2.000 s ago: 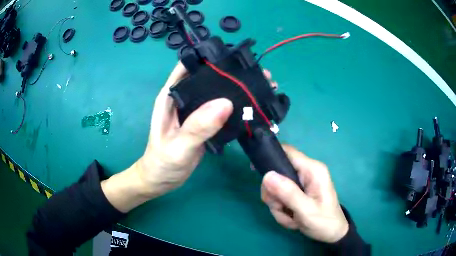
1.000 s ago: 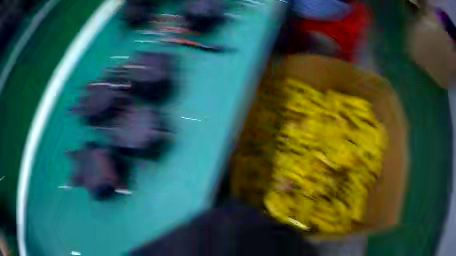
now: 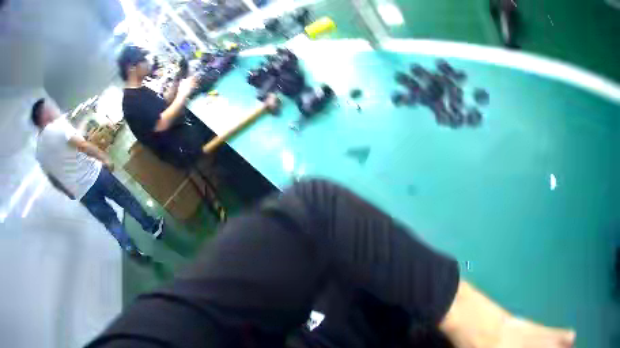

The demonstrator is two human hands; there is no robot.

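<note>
My left hand (image 3: 510, 329) shows at the lower right, blurred and cut off by the bottom edge, past a bent black sleeve (image 3: 367, 238). Its fingers and anything in them cannot be made out. My right hand is not in view. A loose pile of small black rings (image 3: 442, 95) lies near the far edge of the green bench (image 3: 530, 197). A blurred cluster of black housings (image 3: 282, 75) lies left of the rings.
A wooden-handled hammer (image 3: 238, 126) lies over the bench's left edge. A yellow cylinder (image 3: 319, 27) is beyond the cluster. A person in black (image 3: 153, 112) works at the line, near a brown carton (image 3: 160, 180). Another person in white (image 3: 71, 160) stands farther left.
The view has swung away from the yellow-filled carton to the rings, hammer and two people. Two seconds ago both hands held a black assembly; now only my left hand shows, partly.
</note>
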